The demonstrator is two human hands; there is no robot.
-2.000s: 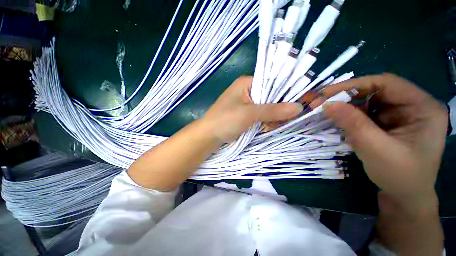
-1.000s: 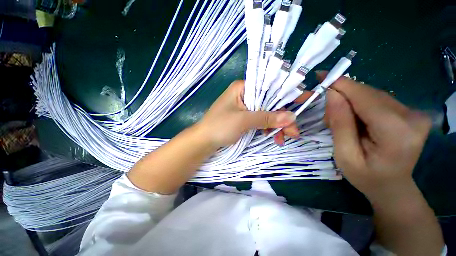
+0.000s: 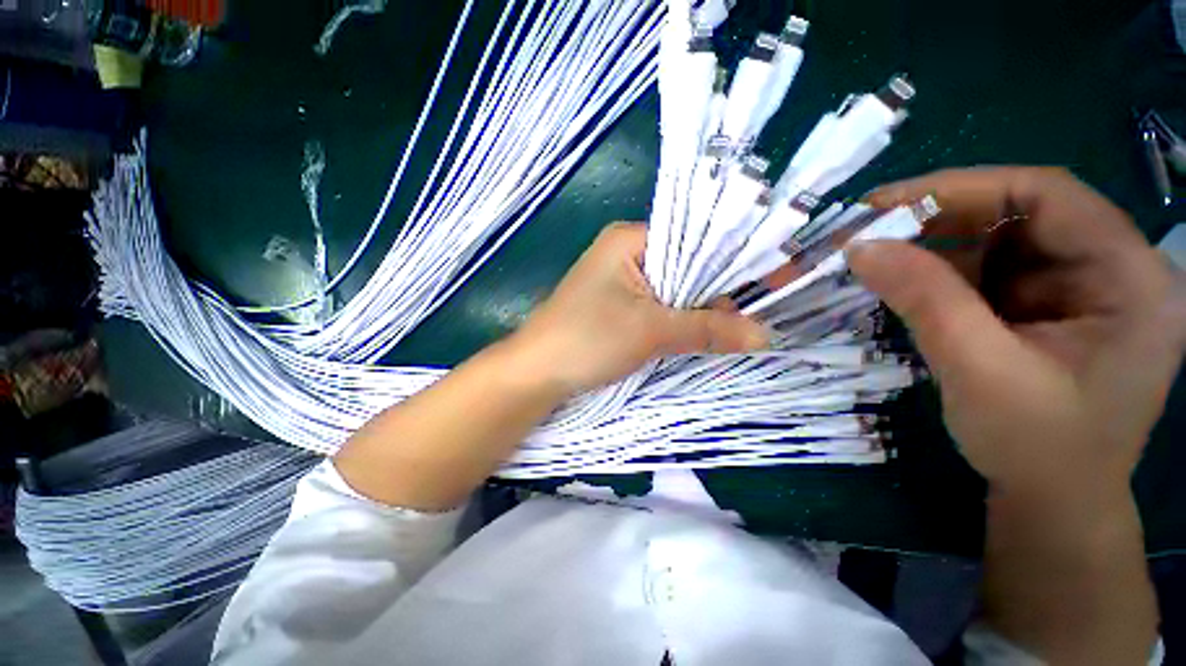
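Observation:
My left hand [image 3: 637, 312] is closed around a bunch of white charging cables [image 3: 689, 169], their silver-tipped plug ends fanned upward and to the right. My right hand [image 3: 1054, 312] is slightly blurred, right of the bunch, with thumb and forefinger on one white plug [image 3: 891, 234] whose silver tip points up and right. Its other fingers are partly hidden. A large curved bundle of white cables [image 3: 247, 377] lies under my left forearm, its plug ends [image 3: 871, 436] below my hands.
More white cables [image 3: 507, 169] run to the table's far side. Clear plastic scrap [image 3: 315, 234] lies on the dark green table [image 3: 1041, 78]. Slim tools [image 3: 1155, 156] lie at far right. A hanging cable bundle [image 3: 156, 520] is at lower left, beside the table.
The fanned plugs have shifted slightly right and down. My right thumb and forefinger are now on a plug farther up near its tip, and that plug sits lower than before.

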